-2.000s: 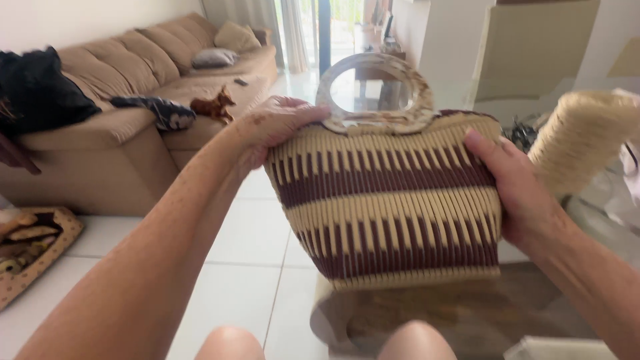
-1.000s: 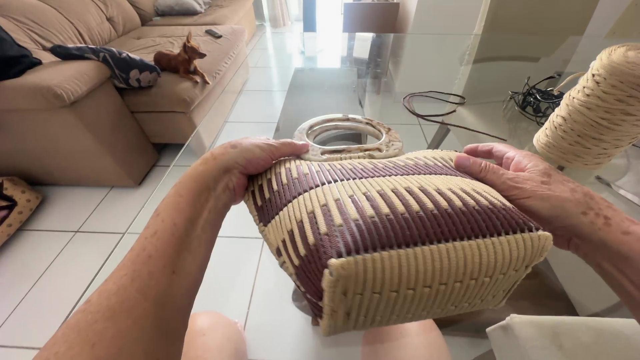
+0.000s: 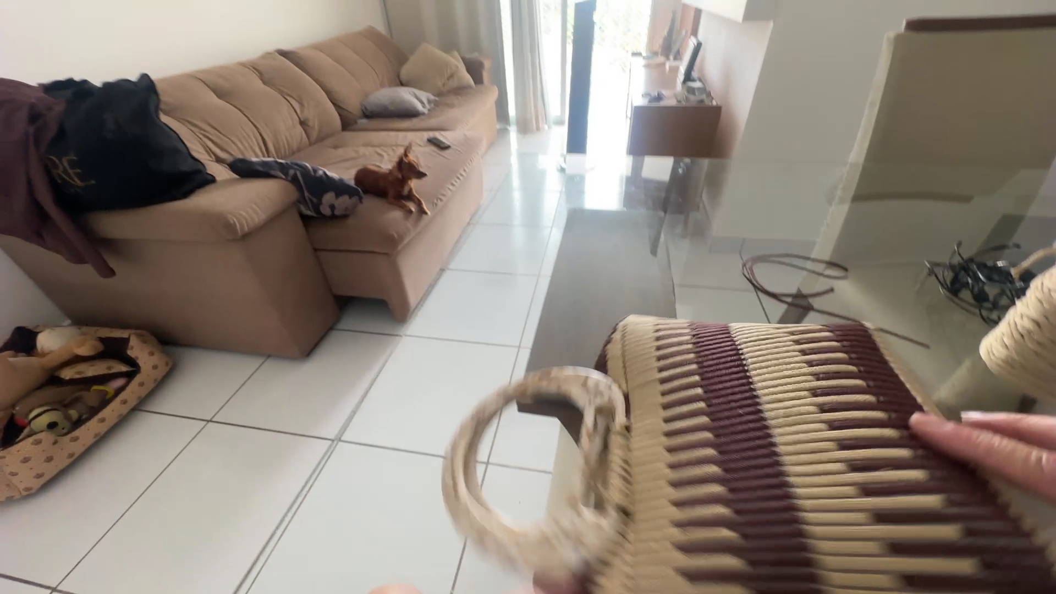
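A woven handbag (image 3: 767, 445) in cream and maroon cord lies on its side at the lower right, its marbled ring handles (image 3: 536, 470) pointing left. The fingers of my right hand (image 3: 998, 441) rest on the bag's far right part; the rest of that hand is out of frame. Of my left hand, only a blurred bit of skin (image 3: 561, 584) seems to show at the bottom edge below the handles, and its grip is hidden. A maroon cord (image 3: 792, 285) lies loosely looped on the glass table beyond the bag.
A roll of cream cord (image 3: 1027, 338) stands at the right edge beside a tangle of black cords (image 3: 978, 280). Left of the table are a brown sofa (image 3: 247, 272) with a small dog (image 3: 396, 177) on it, and a pet bed (image 3: 153, 371) on the tiled floor.
The bag has turned so that its handles point left, and it has moved to the lower right. My left hand has dropped almost out of view. The view has swung left.
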